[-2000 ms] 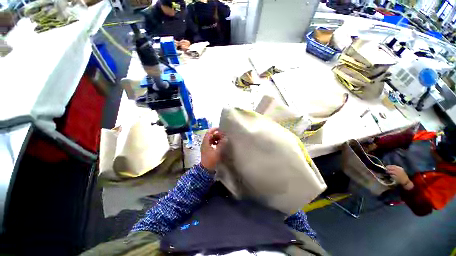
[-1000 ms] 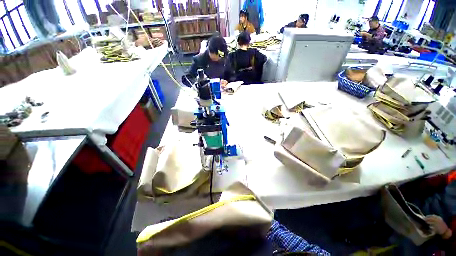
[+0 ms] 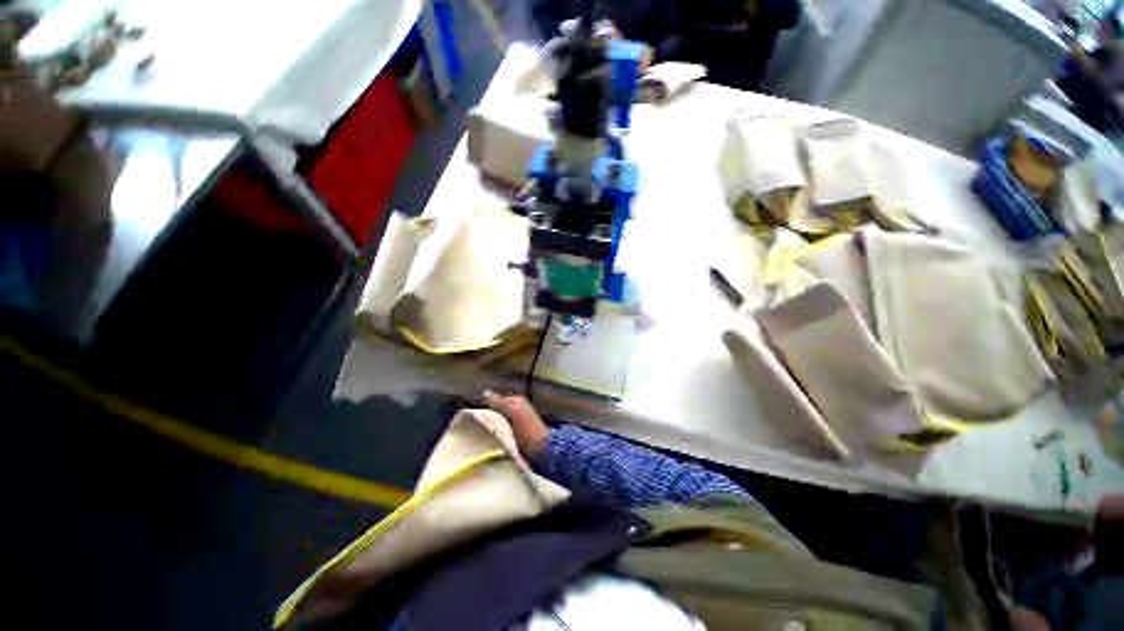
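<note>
A beige bag (image 3: 462,499) with a yellow edge hangs at the lower left of centre, in front of the table edge. My right hand (image 3: 524,425), in a blue checked sleeve, holds the bag by its upper end; its fingers are partly hidden. My left hand is not in view. The blue and black press (image 3: 573,228) with a green panel stands at the table edge beyond my hand. Nothing of the held bag is under the press.
A beige bag (image 3: 468,284) lies left of the press. Several bags (image 3: 949,339) lie right of it on the white table (image 3: 672,370). A blue basket (image 3: 1011,203) stands at the far right. A yellow floor line (image 3: 247,456) runs at left.
The held bag has swung from upright before my chest to low at the left. My left hand has gone out of sight, and my right hand now shows. The view has tilted down.
</note>
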